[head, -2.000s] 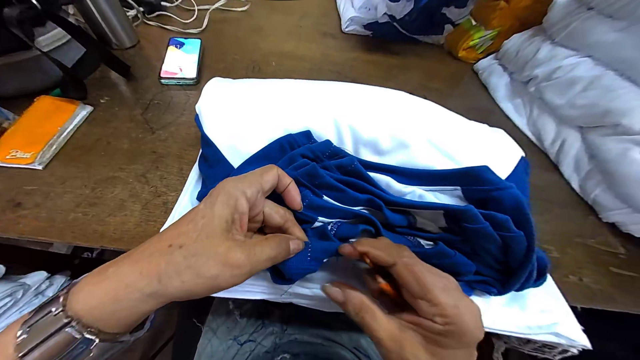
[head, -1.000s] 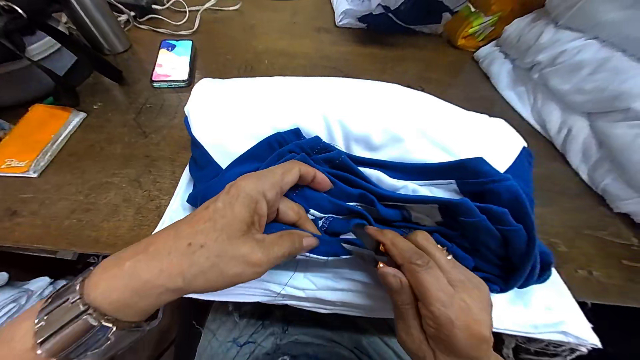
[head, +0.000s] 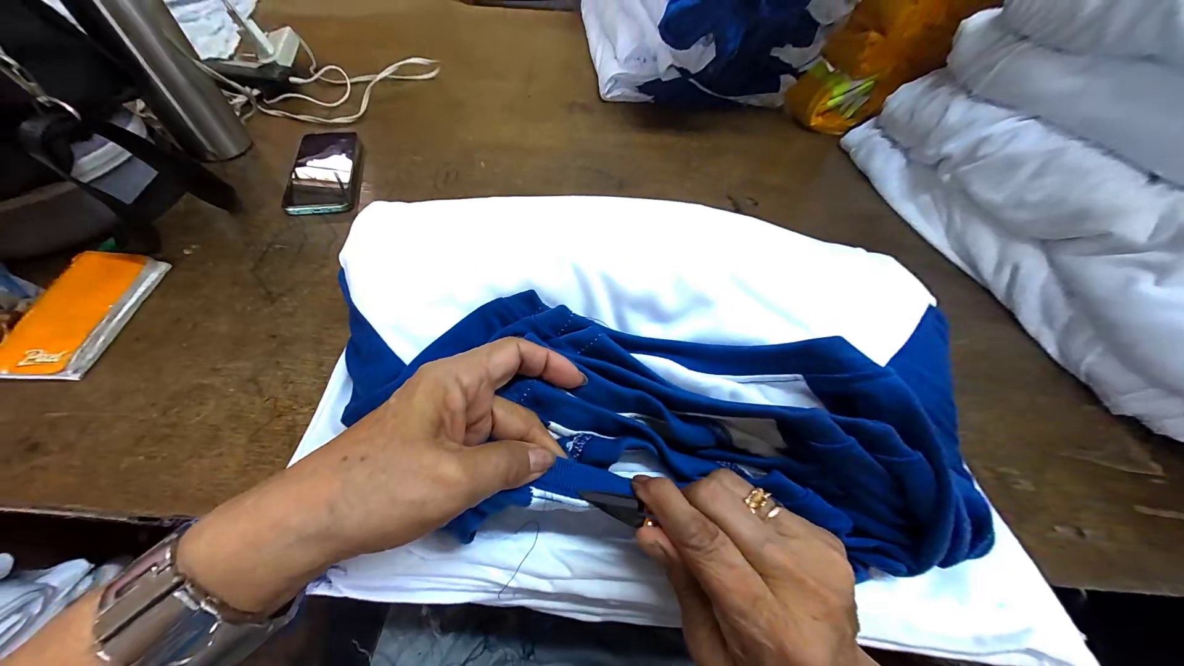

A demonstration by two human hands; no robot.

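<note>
A bundle of blue and white knit garments (head: pixel 647 268) lies at the table's front edge, its blue part gathered in folds. My left hand (head: pixel 462 425) pinches a blue ribbed fabric edge (head: pixel 592 476) between thumb and fingers. Just right of it, my right hand (head: pixel 740 546) holds a small dark metal blade tool (head: pixel 612 506), perhaps thread snips, with its tip against that edge; the handle is hidden in the fingers. A loose dark thread (head: pixel 525 560) lies on the white cloth below.
A smartphone (head: pixel 322 173), a steel bottle (head: pixel 176 83), white cables (head: pixel 351 92) and an orange packet (head: pixel 79 310) are at the left. Folded pale fabric (head: pixel 1045 203) fills the right side; an orange plastic bag (head: pixel 860 55) stands at the back.
The phone's lit screen has turned dark. The small blade tool shows more plainly now between my hands, and a different part of the blue edge is stretched out beside it.
</note>
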